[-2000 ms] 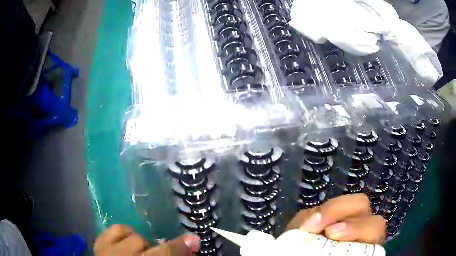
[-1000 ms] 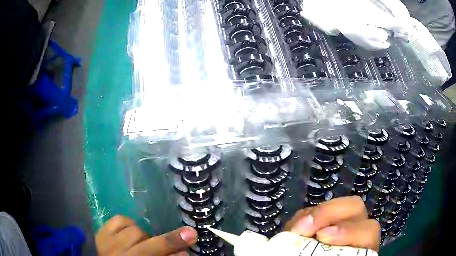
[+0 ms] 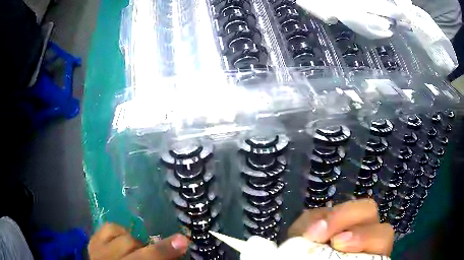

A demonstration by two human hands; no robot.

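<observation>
Clear trays (image 3: 147,172) hold columns of round black-and-silver parts (image 3: 192,188). My right hand (image 3: 346,228) is shut on a white nozzle bottle (image 3: 264,249) at the bottom. The bottle's pointed tip is at the leftmost column, low down; whether it touches a part cannot be told. My left hand (image 3: 137,246) is at the bottom left, its index finger pointing to the lower end of the same column, beside the nozzle tip. It holds nothing visible. Both hands are partly cut off by the lower edge.
A stack of clear trays (image 3: 168,61) with more black parts lies behind. A white cloth or glove (image 3: 371,23) lies on it at the upper right. A green mat (image 3: 104,127) is under the trays. Blue stools (image 3: 66,106) stand at the left. A grey-white garment shows at the top right.
The trays and their columns appear slightly further left and higher. My left finger has drawn back a little to the left of the nozzle tip. The bottle is still in my right hand.
</observation>
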